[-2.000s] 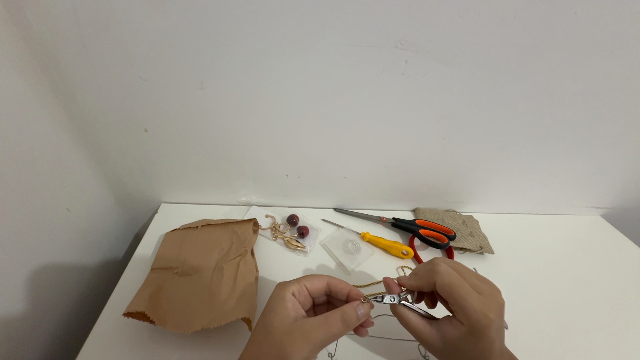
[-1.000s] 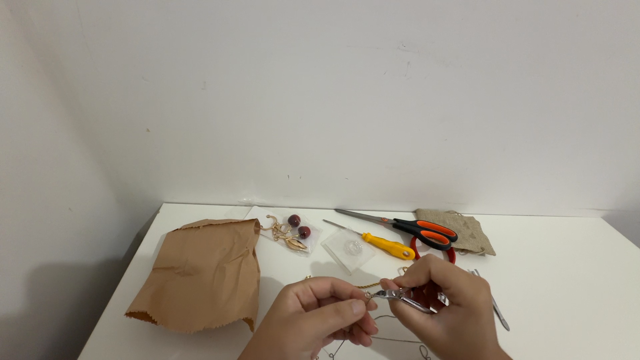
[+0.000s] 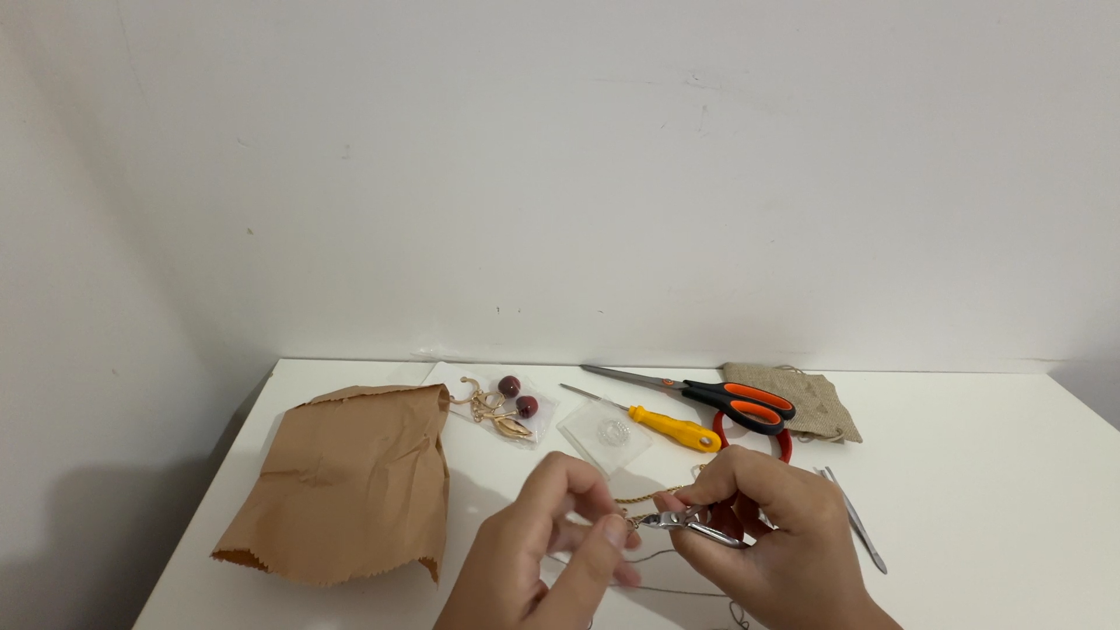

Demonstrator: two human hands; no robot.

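My right hand (image 3: 774, 529) grips a small pair of metal nippers (image 3: 691, 525), their jaws pointing left. At the jaw tips, the fingers of my left hand (image 3: 560, 547) pinch a small gold-coloured piece, mostly hidden by the fingertips. A gold rope chain (image 3: 643, 498) runs behind both hands. Below them a thin dark cord (image 3: 682, 592) lies loosely on the white table. Tweezers (image 3: 856, 523) rest to the right of my right hand.
A brown paper bag (image 3: 350, 490) lies at left. Behind the hands are dark red beads (image 3: 526, 406) with gold jewellery pieces, a clear packet (image 3: 599, 437), a yellow-handled awl (image 3: 674, 428), black-orange scissors (image 3: 735, 402), a red ring (image 3: 779, 451) and a burlap pouch (image 3: 809, 402).
The fingers of my left hand have shifted and now stand more apart. My right hand still holds the nippers beside them. The objects lying on the table have not plainly moved.
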